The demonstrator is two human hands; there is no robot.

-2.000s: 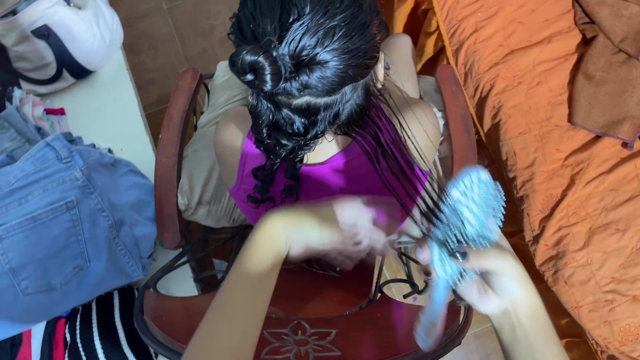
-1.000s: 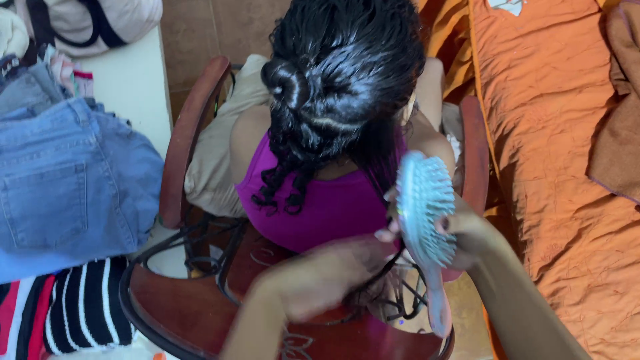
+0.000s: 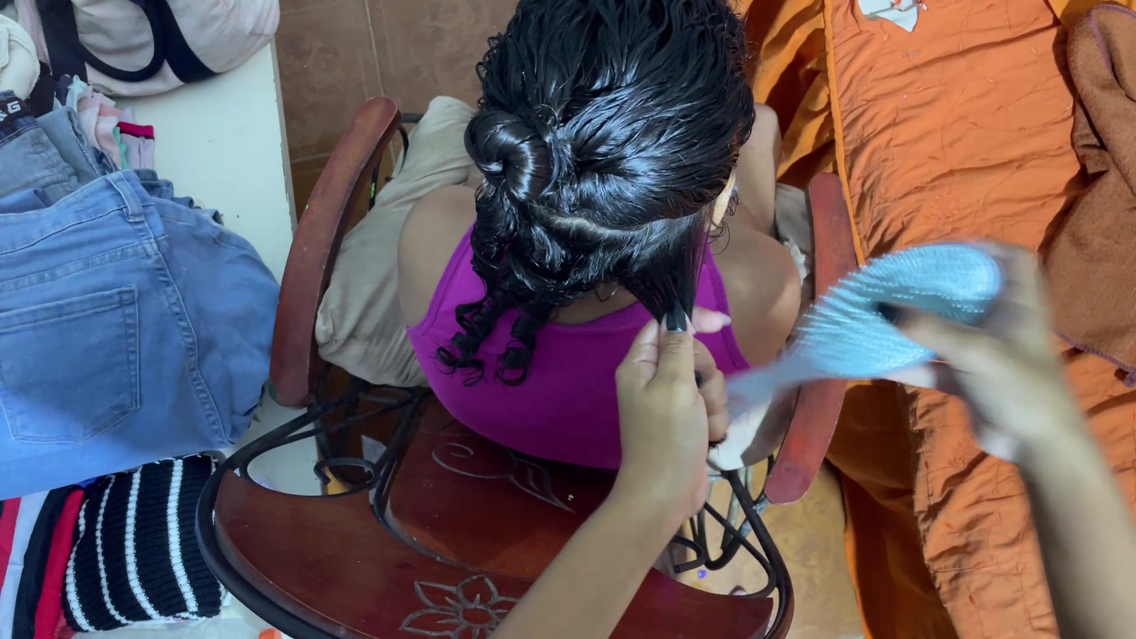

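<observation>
A seated person in a purple sleeveless top (image 3: pixel 532 390) faces away from me, with wet dark hair (image 3: pixel 621 115) partly twisted into a bun (image 3: pixel 515 155). Two curled locks (image 3: pixel 497 328) hang at the left of the nape. My left hand (image 3: pixel 670 399) pinches a smooth lock of hair (image 3: pixel 670 275) at the right of the nape. Off to the right, my right hand (image 3: pixel 994 355) holds a light blue hairbrush (image 3: pixel 905 302) by its head; hand and brush are blurred. The brush's handle points down-left toward my left hand, apart from the hair.
The person sits in a wooden chair with a carved back (image 3: pixel 382 568) and dark metal scrolls. Folded jeans (image 3: pixel 115 311) and striped knitwear (image 3: pixel 133 541) lie on a white surface (image 3: pixel 231 160) at left. An orange bedspread (image 3: pixel 958 133) with a brown cloth (image 3: pixel 1100 195) is at right.
My left hand has moved up to the hair near the nape and now grips a lock there. My right hand has moved right with the brush, away from the hair.
</observation>
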